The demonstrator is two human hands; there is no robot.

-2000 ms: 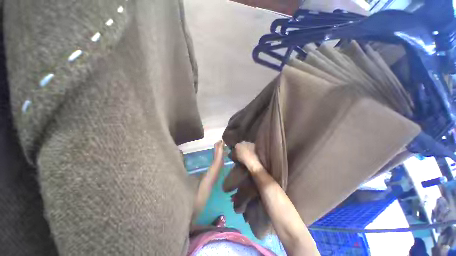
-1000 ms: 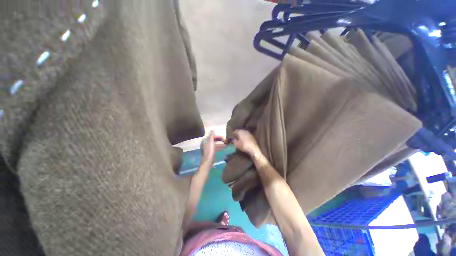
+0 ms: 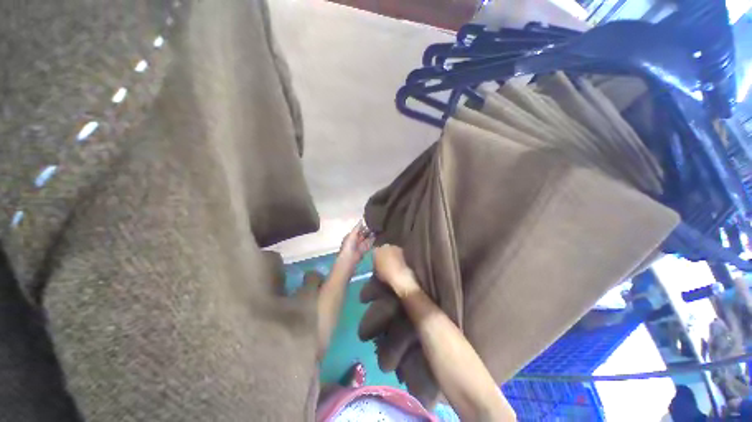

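Brown woolly garment pieces [image 3: 528,239] hang in a layered row at centre right, from dark hangers [image 3: 429,86]. My left hand [image 3: 355,244] is at their lower left edge, fingers bent, small in view. My right hand [image 3: 392,268] is beside it, fingers curled at the edge of the layers. Whether either hand pinches cloth or a small tool cannot be made out. A large brown coat [image 3: 173,247] with white basting stitches [image 3: 87,129] fills the left side, very near the camera.
A pale surface [image 3: 354,99] lies behind the garments. The green floor [image 3: 342,342] shows below, with my foot [image 3: 357,375]. A blue wire crate [image 3: 561,375] stands at lower right. Dark glossy plastic [image 3: 660,74] is at upper right. A person [image 3: 686,405] is partly visible at the lower right edge.
The view has shifted, so the hanging garments and hangers sit further left. My right hand has moved slightly down, more closed. Both hands remain near the lower edge.
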